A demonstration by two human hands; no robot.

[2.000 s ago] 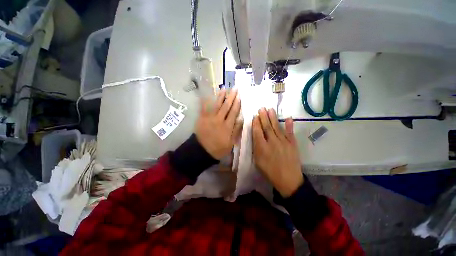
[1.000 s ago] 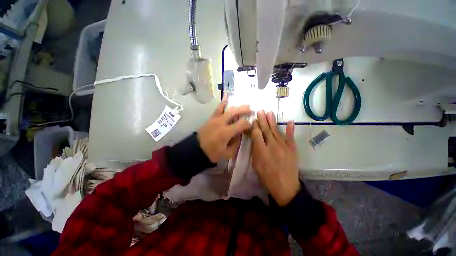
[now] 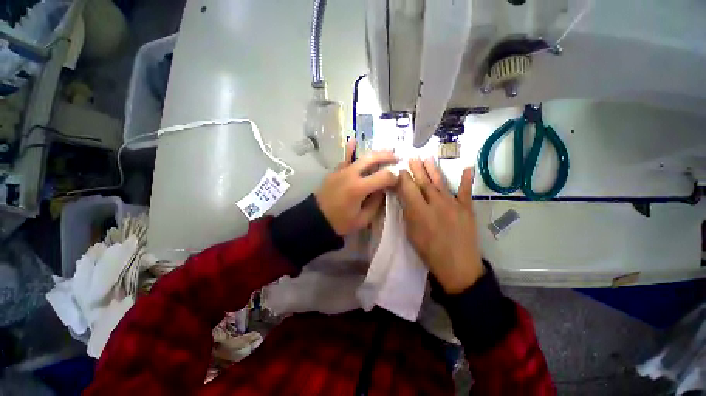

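Note:
A long white cloth strip point(image 3: 396, 267) runs from the bright needle area down over the table's front edge towards my lap. My left hand point(image 3: 358, 189) is on its left side, fingers bent and fingertips at the cloth just below the needle area. My right hand point(image 3: 441, 220) lies on its right side, fingers pointing up towards the needle, pressing it. The sewing machine head point(image 3: 430, 69) stands over the fingertips. The presser foot and needle are lost in glare. More pale cloth lies under my left forearm.
Green-handled scissors point(image 3: 523, 158) lie right of the needle. A small grey metal piece point(image 3: 504, 223) lies near the front edge. A lamp point(image 3: 325, 131) stands left of the needle. A ticket point(image 3: 262, 193) with white string lies farther left. Bundles of cut pieces point(image 3: 108, 278) fill a bin at lower left.
My left fingers have bent and drawn in towards the right hand at the needle area. The strip's lower end now shows broader and flatter. The camera view has shifted slightly.

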